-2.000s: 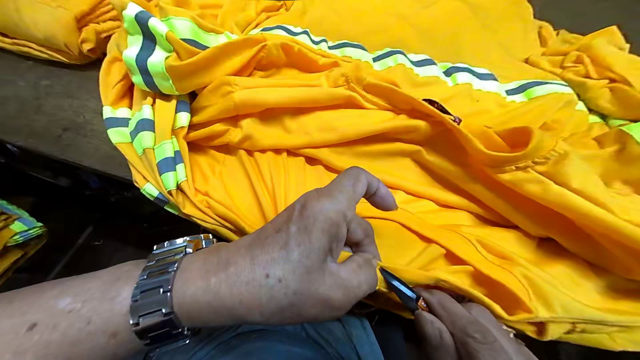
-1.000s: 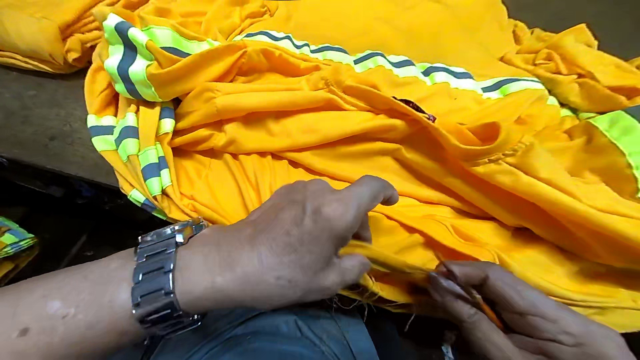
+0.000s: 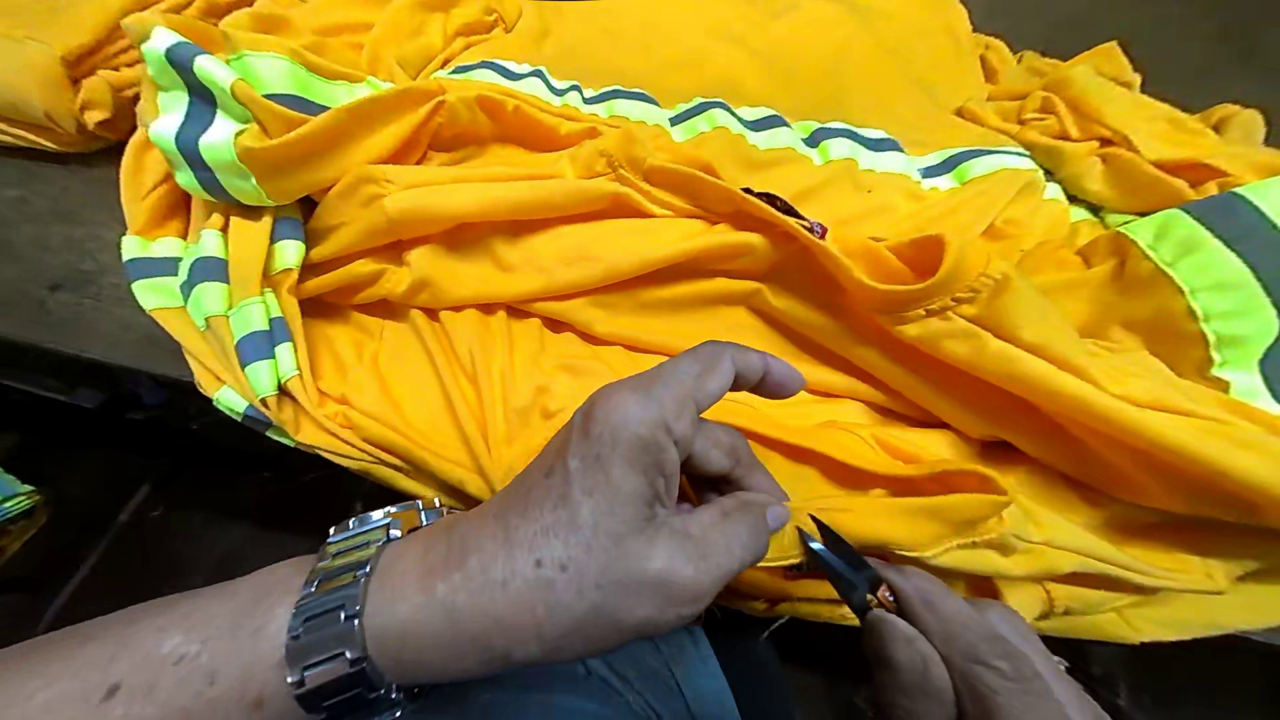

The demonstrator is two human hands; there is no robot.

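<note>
Yellow-orange garments (image 3: 560, 240) with lime reflective strips lie heaped before me. My left hand (image 3: 640, 500), a metal watch on its wrist, pinches a fabric edge between thumb and fingers, its index finger raised. Just right of it, my right hand (image 3: 950, 640) holds small thread snips (image 3: 850, 575) with dark pointed blades slightly apart. Their tips are beside the pinched edge; whether they touch it I cannot tell. The snips' handles are hidden in the right hand. A small dark label (image 3: 785, 210) shows on the fabric above.
The dark table (image 3: 70, 260) shows at the left, its front edge running under the garments. More folded yellow fabric (image 3: 50, 80) lies at the upper left. Another striped item (image 3: 15, 510) is low at the far left. My clothed lap is below the hands.
The snips' blades, out of sight a second ago, again point up-left by the left thumb. The fabric stretched between both hands a second ago is now pinched by the left hand alone.
</note>
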